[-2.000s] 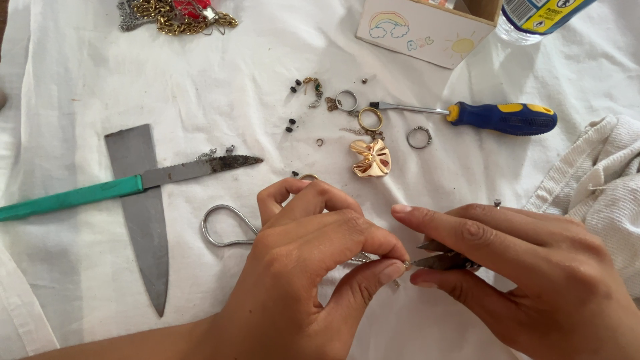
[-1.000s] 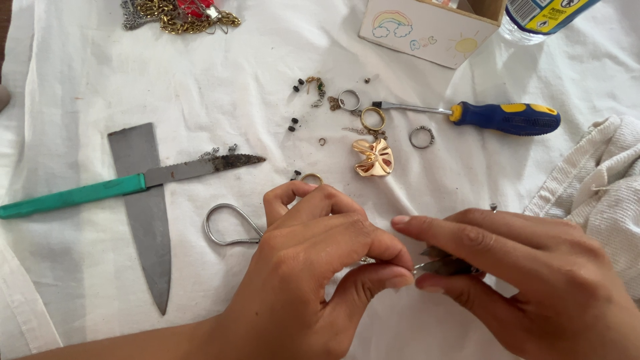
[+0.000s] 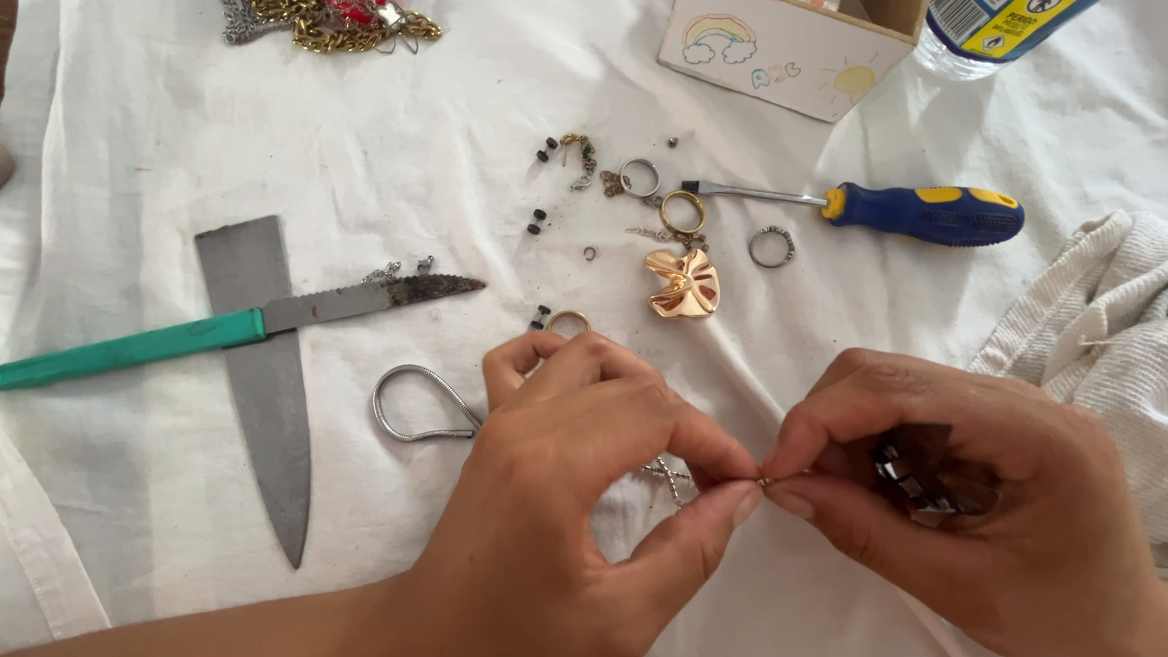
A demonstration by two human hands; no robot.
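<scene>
My left hand (image 3: 593, 465) pinches a tiny metal piece (image 3: 765, 482) between thumb and forefinger. The fingertips of my right hand (image 3: 949, 493) meet it from the other side and pinch the same piece. A dark, shiny metal object (image 3: 922, 470) rests in my right palm, mostly hidden by the fingers. Behind my left fingers a twisted silver chain (image 3: 671, 474) lies on the cloth. A silver cord loop (image 3: 376, 401) shows left of that hand, and a gold ring (image 3: 568, 316) lies at its knuckles. Above both hands sits a gold flower-shaped ornament (image 3: 684, 285).
A green-handled serrated knife (image 3: 137, 347) crosses a grey blade (image 3: 265, 438) at left. A flat screwdriver (image 3: 922, 212), silver ring (image 3: 772, 247) and black studs (image 3: 537, 222) lie on the white cloth. Farther back are tangled chains (image 3: 338, 23), a drawn-on box (image 3: 776, 55) and a bottle (image 3: 976, 41).
The dark metal object, earlier between my right fingertips at the small piece, is now back in my right palm. My right thumb and forefinger have closed on the piece itself.
</scene>
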